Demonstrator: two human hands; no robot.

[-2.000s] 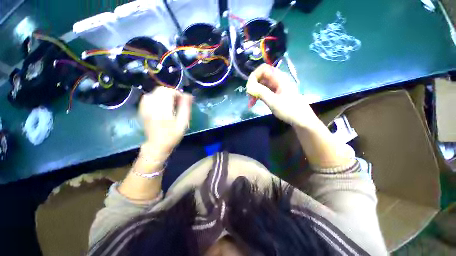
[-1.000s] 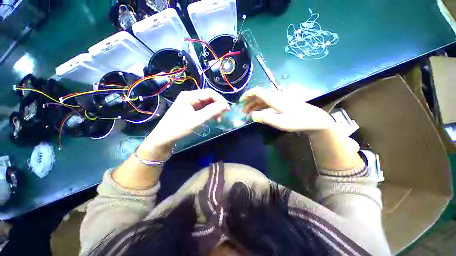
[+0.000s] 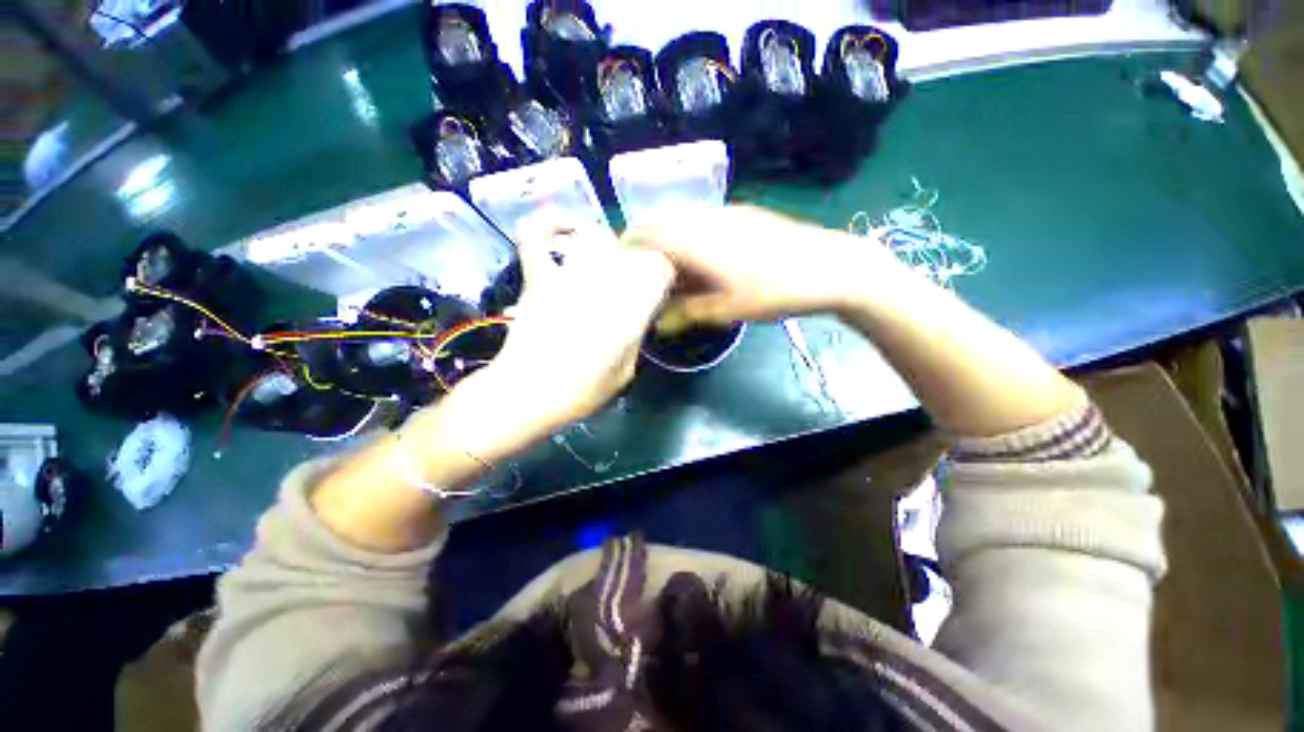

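Note:
My left hand (image 3: 589, 308) and my right hand (image 3: 744, 265) meet over the rightmost black cup (image 3: 694, 348) and hide most of it and its wires. Their fingers are bent close together; what they pinch cannot be made out. A white bracket plate (image 3: 669, 177) stands behind this cup, and another plate (image 3: 538, 200) stands to its left. More black cups (image 3: 415, 312) with red, yellow and orange leads (image 3: 465, 335) stand to the left of my left hand.
Black camera heads (image 3: 779, 69) stand in a group at the back, others (image 3: 150, 332) at the left. A white coil (image 3: 150, 461) and a white unit (image 3: 26, 486) lie at left. Loose white ties (image 3: 922, 240) lie at right. An open carton (image 3: 1158, 501) is below the bench edge.
Both hands have moved up and forward and come together over the rightmost cup. The view has shifted, so the back group of camera heads shows more fully.

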